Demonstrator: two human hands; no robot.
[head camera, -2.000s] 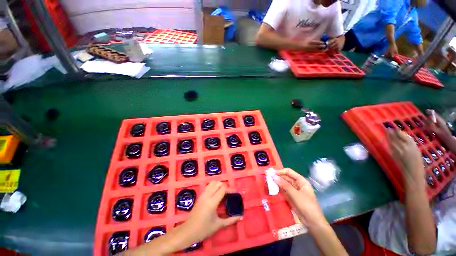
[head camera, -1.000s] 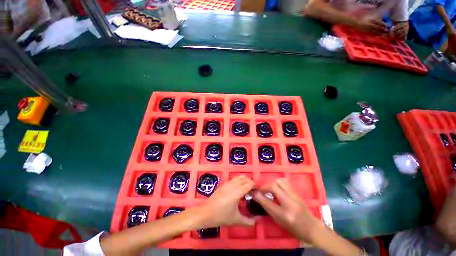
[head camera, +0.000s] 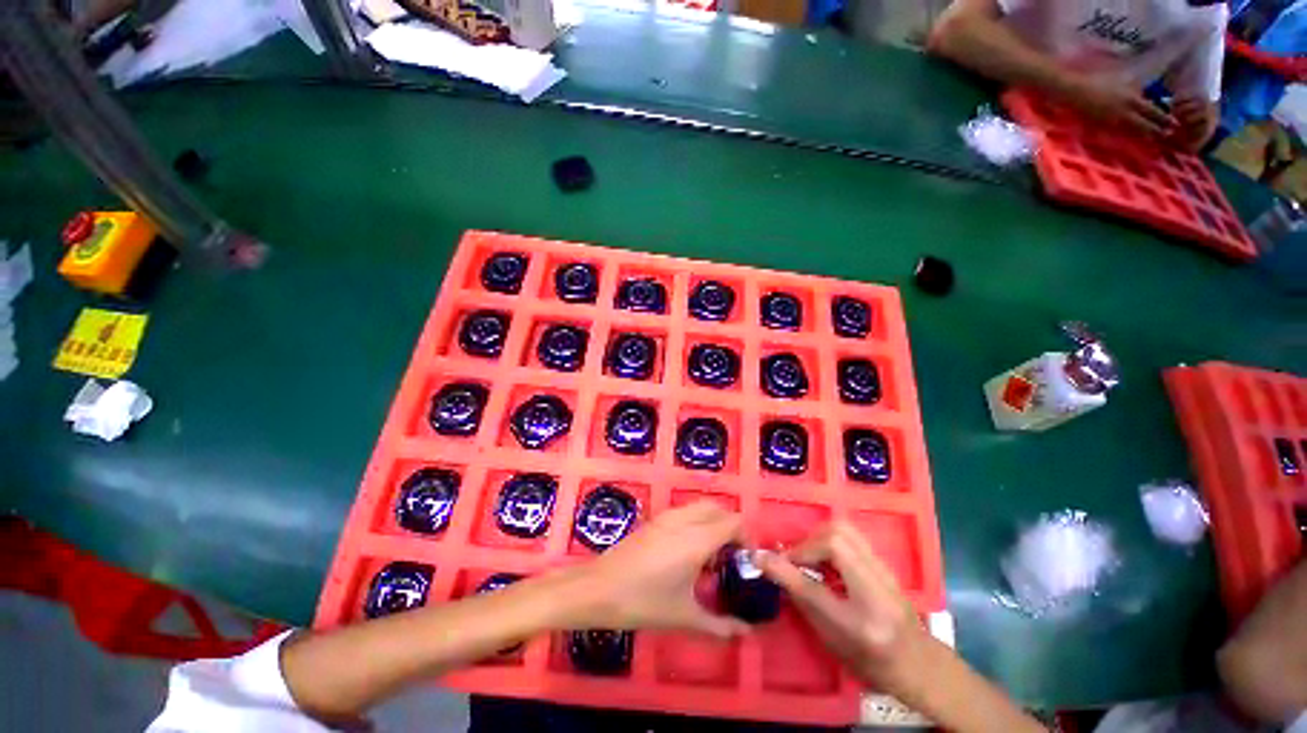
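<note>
The red compartment tray (head camera: 404, 473) lies flat before me, with glossy black housings such as this one (head camera: 632, 425) in many pockets. My left hand (head camera: 674, 563) holds one black housing (head camera: 750, 584) in its fingertips above the tray's lower right part. My right hand (head camera: 857, 602) pinches a small white wipe (head camera: 751, 564) against the housing's upper face. The wipe is mostly covered by the fingers. Several pockets at the tray's right and near side are bare, and my hands and forearm hide others.
A solvent bottle (head camera: 1051, 390) and white cotton piles (head camera: 1058, 560) stand right of the tray. Another red tray (head camera: 1223, 455) is at the right edge. Loose black parts (head camera: 572, 173) lie beyond. An emergency stop button (head camera: 112, 249) is at left. A person works across the table.
My hands have come together; the wipe, held apart from the housing two seconds ago, now touches it. The view has shifted, placing the tray farther right. The housing stays in my left hand.
</note>
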